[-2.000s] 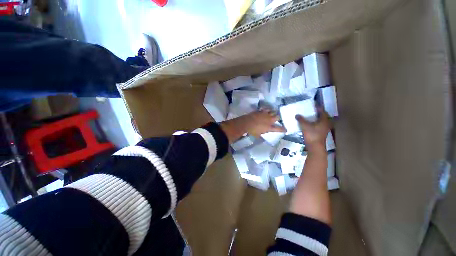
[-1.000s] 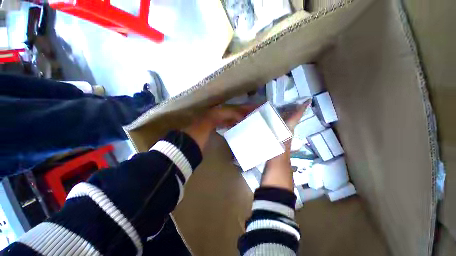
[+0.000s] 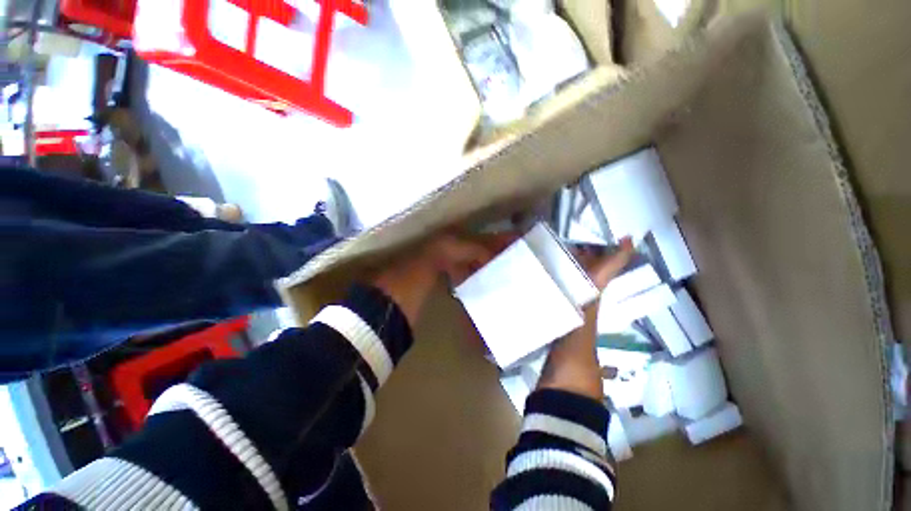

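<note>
Several white boxes (image 3: 627,190) lie loose in a deep brown carton (image 3: 829,259). Over them, two white boxes (image 3: 519,302), one with a large flat face up and a narrower one against its upper right side, are held between my hands. My left hand (image 3: 452,261) grips them from the upper left; its fingers are partly hidden behind them. My right hand (image 3: 591,289) is around their right and lower side, with fingertips showing past the edge. The undersides of the held boxes are hidden.
The carton's near-left wall edge rises beside my left arm. Red stools (image 3: 265,50) stand on the floor at the upper left, another red stool (image 3: 180,364) at the lower left. A person's dark-trousered leg (image 3: 130,264) is at the left. An open carton with clear film (image 3: 519,55) is at the top.
My hands moved from the loose boxes towards the carton's left side and took hold of boxes. Since one second ago the hold looks the same, while the view has shifted, showing more red stool.
</note>
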